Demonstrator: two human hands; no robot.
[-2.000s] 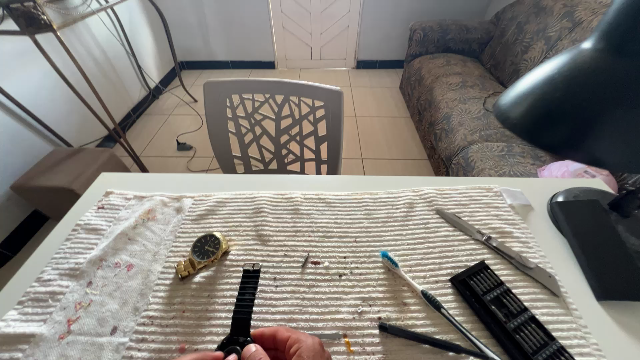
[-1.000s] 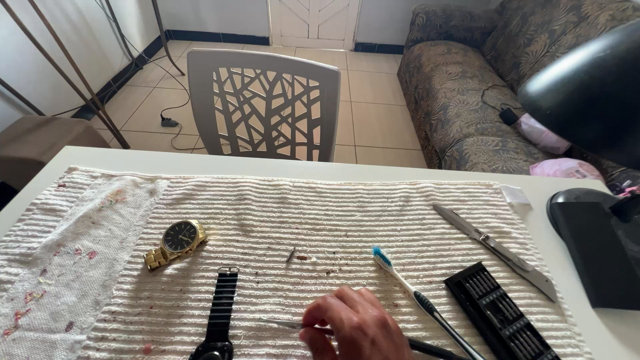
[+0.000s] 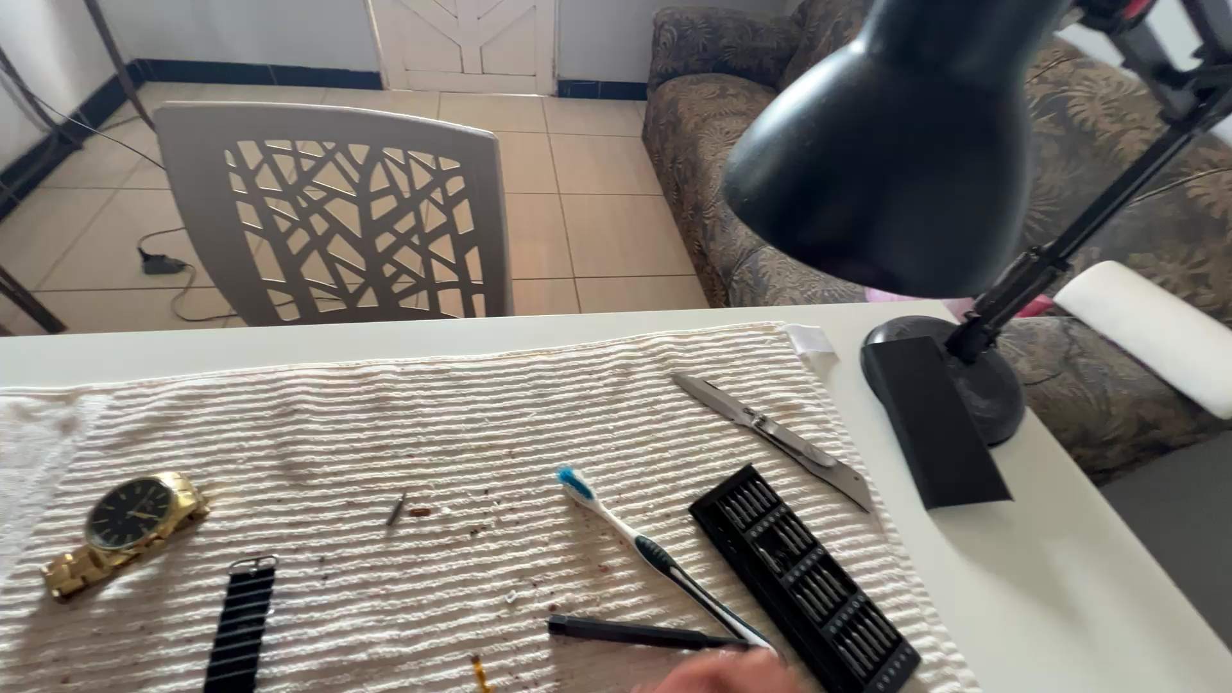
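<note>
Only part of my right hand [image 3: 727,672] shows at the bottom edge, by the lower end of a black screwdriver handle [image 3: 645,632]; its fingers are mostly out of frame. My left hand is out of view. A toothbrush [image 3: 654,553] with blue bristles lies beside a black case of screwdriver bits [image 3: 804,577]. Beyond them rests a metal knife-like tool [image 3: 775,443]. On the left lie a gold wristwatch [image 3: 130,525] with a dark dial and the black strap [image 3: 241,626] of another watch. A small pointed metal piece [image 3: 396,509] lies mid-towel.
A ribbed, stained towel [image 3: 433,414] covers much of the white table [image 3: 1068,539]. A black desk lamp [image 3: 895,164] stands at the right, a black flat piece [image 3: 943,433] against its base. Behind are a plastic chair [image 3: 337,212] and a patterned sofa [image 3: 712,144].
My right hand has moved down and right, mostly out of frame. My left hand, on the black watch two seconds ago, is gone from view. The view has swung right.
</note>
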